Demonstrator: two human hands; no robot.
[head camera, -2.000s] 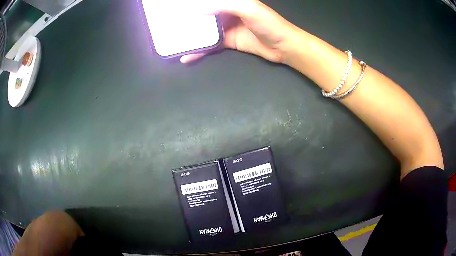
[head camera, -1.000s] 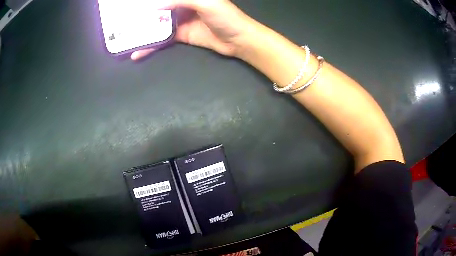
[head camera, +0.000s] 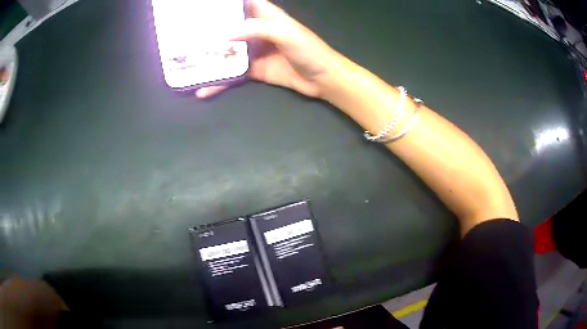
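My right hand (head camera: 283, 54) holds a large smartphone (head camera: 203, 42) at the top left of centre, thumb over its glowing white screen. The screen is too bright to read, and the phone's upper end is cut off. Two black battery packs with white labels lie side by side near the front edge, the left pack (head camera: 226, 283) and the right pack (head camera: 295, 263). Nothing touches them. A blurred patch of skin shows at the bottom left, seemingly part of my left arm. My left hand itself is not visible.
The dark green bench top (head camera: 161, 154) curves across the picture. A white round base (head camera: 5, 80) is cut off at the left edge. Dark cables or small parts (head camera: 557, 22) show at the far top right. A yellow floor line (head camera: 410, 310) lies beyond the front edge.
The view has shifted, so the batteries, phone and right arm appear farther left than two seconds ago, but slightly right and lower than one second ago. My right hand keeps hold of the phone.
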